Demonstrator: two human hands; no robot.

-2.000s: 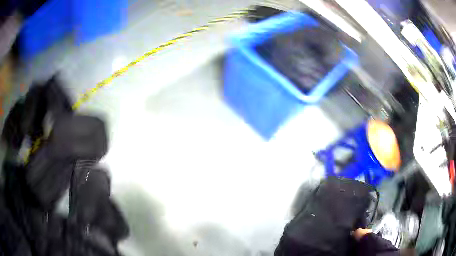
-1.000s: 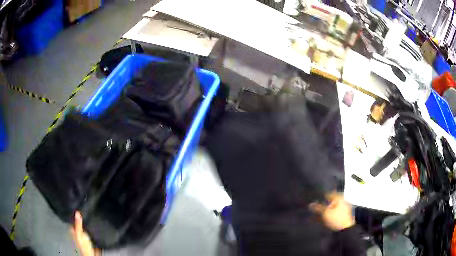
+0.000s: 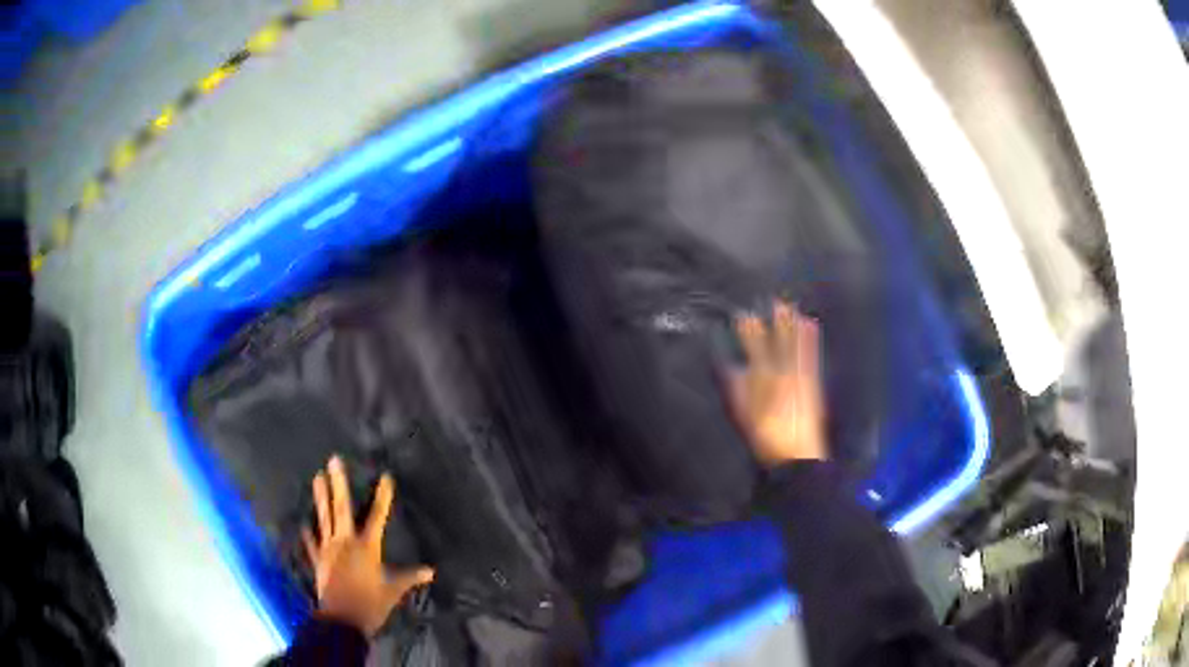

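A large blue plastic bin [image 3: 313, 196] fills the middle of the view and holds black backpack bodies. One black backpack body [image 3: 613, 248] lies in the right part of the bin. My right hand [image 3: 778, 384] rests flat on it with fingers spread. Another black backpack piece [image 3: 280, 411] lies in the left part of the bin. My left hand [image 3: 352, 554] lies on it with fingers spread, holding nothing. The picture is blurred, so zips and seams are hard to tell.
A black pile [image 3: 46, 482] is on the grey floor [image 3: 111, 300] at the left edge. Yellow-black tape [image 3: 163, 120] crosses the floor at upper left. A white table edge [image 3: 958, 196] runs down the right side. Blurred metal parts and scraps are at lower right.
The view has moved in close over the bin. The black bags that my hands held one second ago now lie in the bin, with both hands open on top.
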